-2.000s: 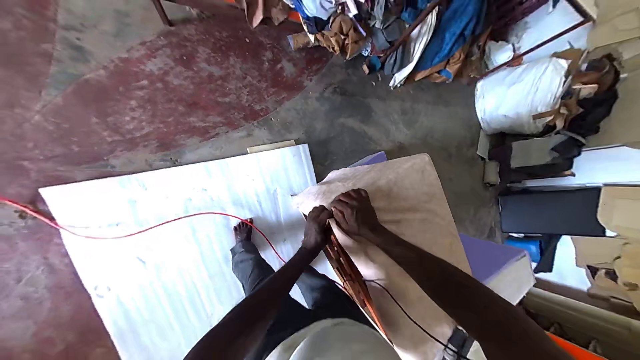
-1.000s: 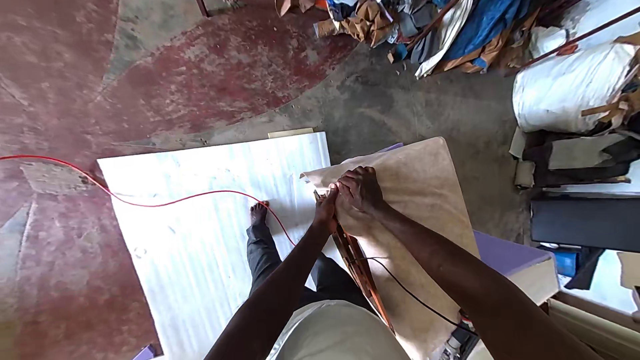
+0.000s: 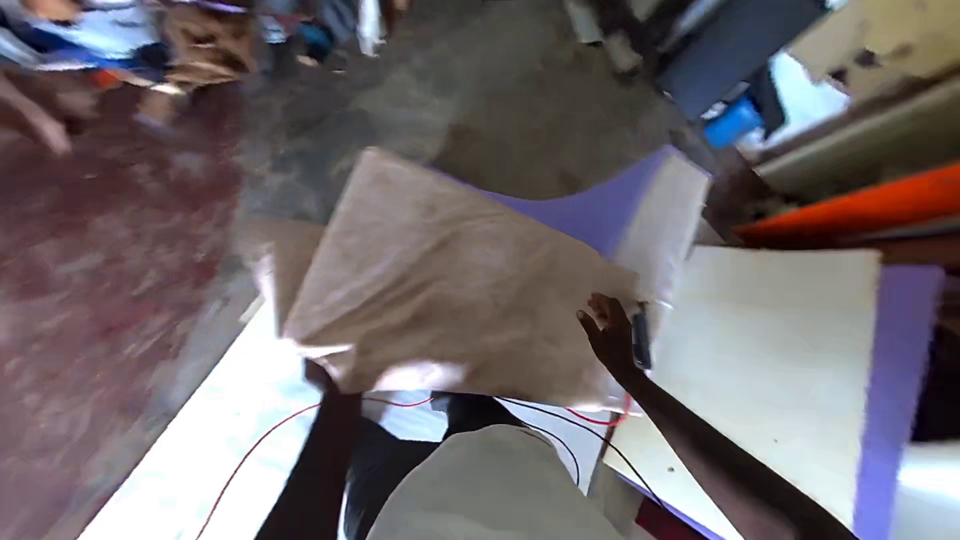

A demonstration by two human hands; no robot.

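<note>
A large tan sheet [image 3: 465, 277], perhaps leather or fabric, lies spread before me over a purple-sided board [image 3: 585, 210]. My left hand [image 3: 322, 375] is at its near left corner, partly hidden by the sheet's edge, so its grip cannot be told. Above the sheet's right end my right hand [image 3: 609, 326] has its fingers apart and holds nothing. A dark narrow object [image 3: 640, 337] lies just right of that hand. A red cable [image 3: 262, 442] and a black cable [image 3: 607, 442] run below the sheet.
A white sheet [image 3: 217, 427] covers the floor at lower left. Cream boards with purple edges [image 3: 765, 352] stand at the right. Piled scraps [image 3: 210, 45] lie at upper left, near another person's hand [image 3: 45, 127]. A blue object [image 3: 733, 122] is at upper right.
My hands, close together on the sheet before, are now far apart, the right one off to the right. The brown strip-like bundle between them is no longer seen. The view has turned right.
</note>
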